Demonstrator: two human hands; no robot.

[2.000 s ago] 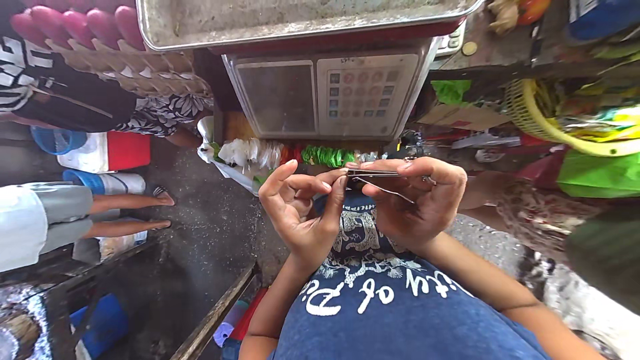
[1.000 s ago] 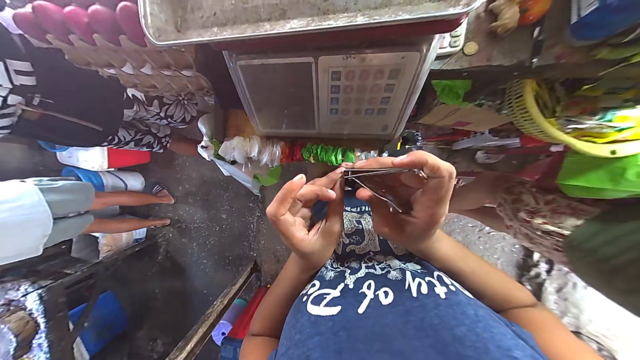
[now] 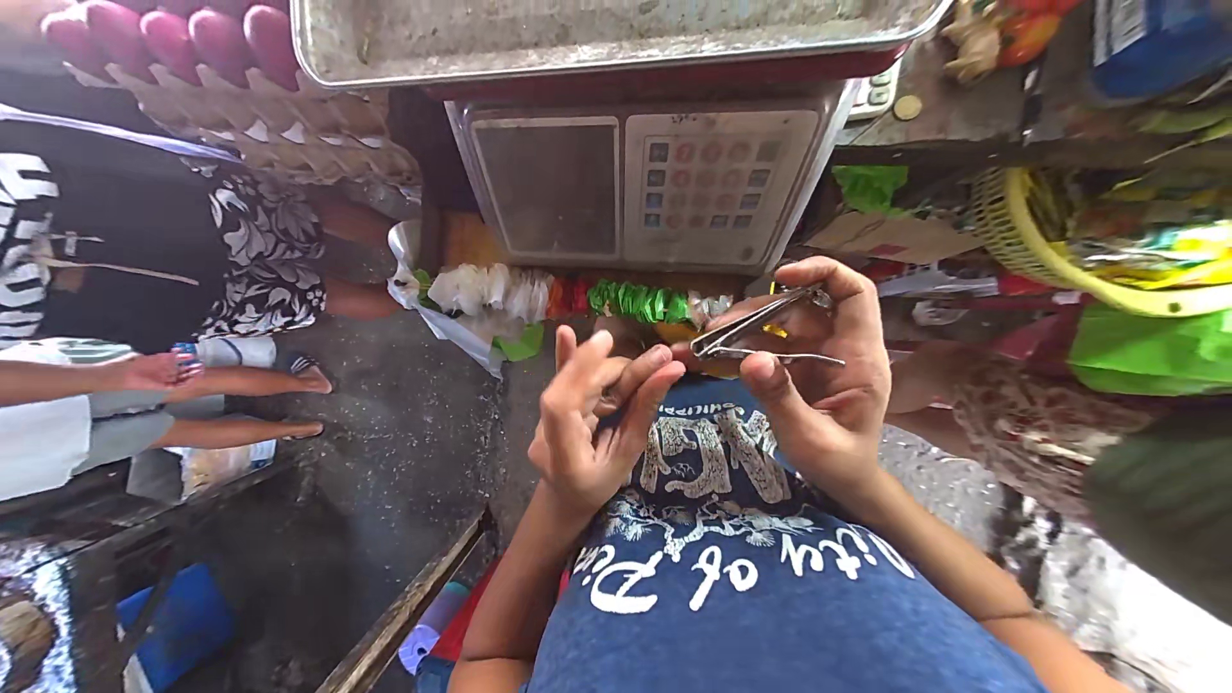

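My right hand [image 3: 823, 375] holds a metal nail clipper [image 3: 756, 325] between its thumb and fingers, with a thin metal arm of the clipper swung out. The clipper's jaws are beside the fingertips of my left hand [image 3: 587, 414]. That hand holds nothing visible; its thumb meets one finger while other fingers are raised and bent. Both hands are above the front of my blue printed shirt [image 3: 770, 616]. Beyond them is a digital weighing scale [image 3: 654, 183] with a metal tray [image 3: 616, 38] on top. Whether the jaws touch a nail cannot be told.
Strung white, red and green plastic pieces [image 3: 635, 300] hang below the scale. Pink eggs [image 3: 217, 38] in stacked trays are upper left. A yellow basket [image 3: 1068, 265] stands right. At left are a person in black [image 3: 125, 221] and another person's hand [image 3: 159, 371].
My right hand has tilted and opened out somewhat, showing more of the nail clipper. Another person's forearm and hand have come into view at the left.
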